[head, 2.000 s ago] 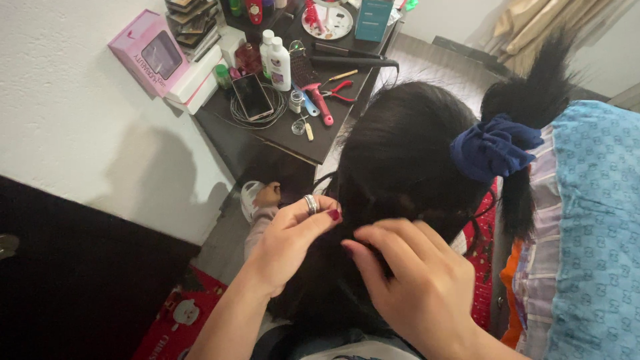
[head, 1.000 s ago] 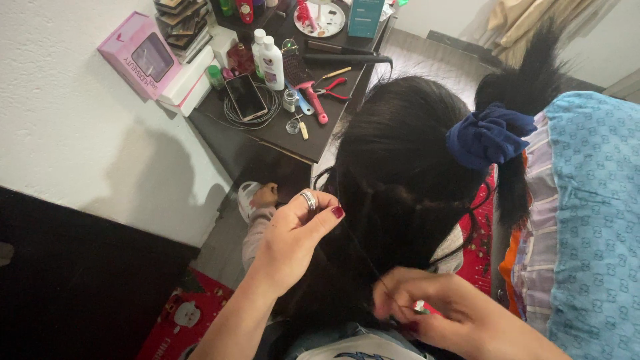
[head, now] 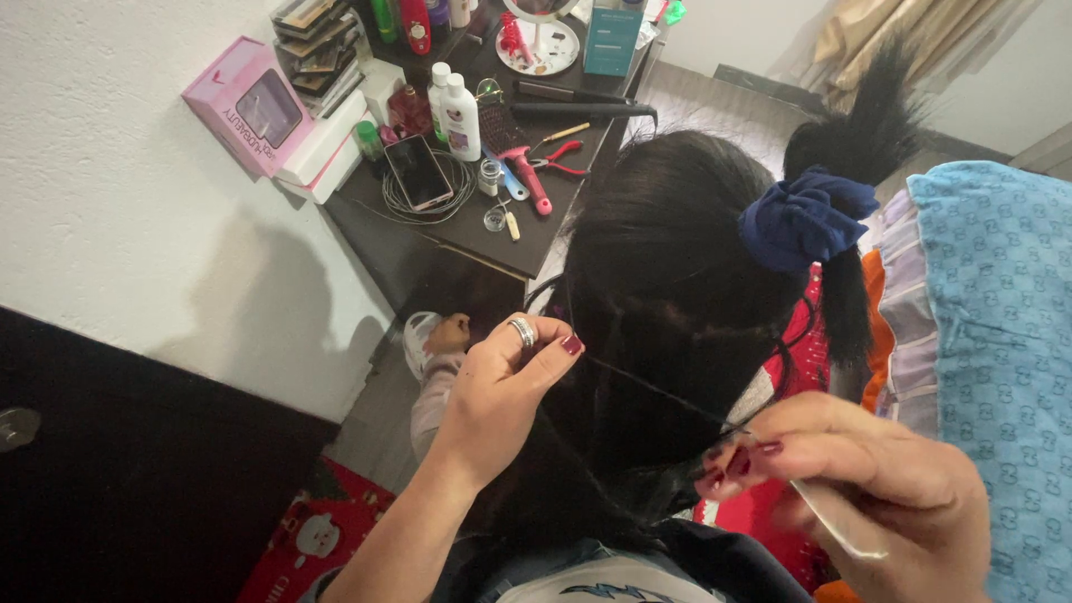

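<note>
A person with long black hair sits before me, the upper hair tied up in a dark blue scrunchie. To the left of the parted hair, my left hand pinches the end of a thin strand between thumb and forefinger. The strand runs down and right across the head to my right hand, whose fingertips are closed on it. A slim pale tool lies within my right hand; its far end is hidden, and its kind cannot be told.
On the dark table lie a phone on coiled wire, a pink hairbrush, red-handled pliers, a hair straightener, small jars and white bottles. A blue patterned cloth is at the right, a white wall at the left.
My right hand has moved from beside my left hand down and to the right, and a strand is now stretched between them. My left hand has stayed nearly in place.
</note>
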